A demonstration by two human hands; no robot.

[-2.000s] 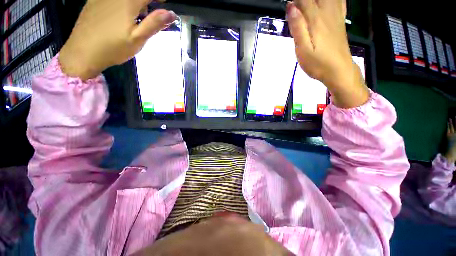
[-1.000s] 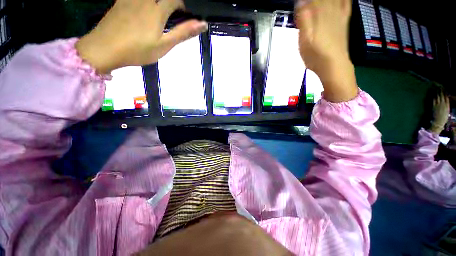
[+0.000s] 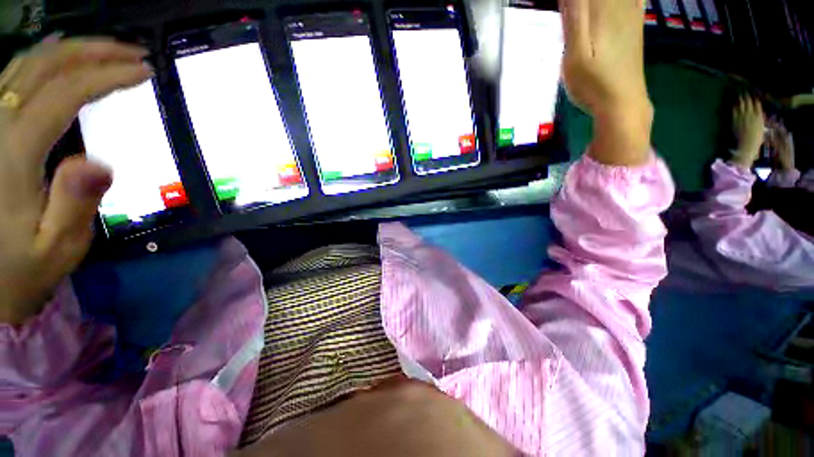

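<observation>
A black phone tray (image 3: 357, 201) lies tilted in front of me. Several phones stand side by side in it, including a middle phone (image 3: 344, 103) and the leftmost phone (image 3: 134, 152). Their screens are lit white with green and red blocks at the bottom. My left hand (image 3: 58, 152) is over the tray's left end, thumb and fingers spread, partly covering the leftmost phone; no held thing shows. My right hand (image 3: 607, 67) is upright at the tray's right end, beside the rightmost phone (image 3: 528, 80). Its fingertips are cut off by the top edge, so its grip is hidden.
Another tray of lit phones (image 3: 683, 16) is at the upper right, on or behind the green bench top (image 3: 683, 116). Another person's hand (image 3: 748, 129) and pink sleeves show at the right. A whitish box (image 3: 734, 424) is at the lower right.
The tray and its phones sit further left and more tilted in view. My left hand has moved left and down, uncovering more screens. My right hand stays near the tray's right end.
</observation>
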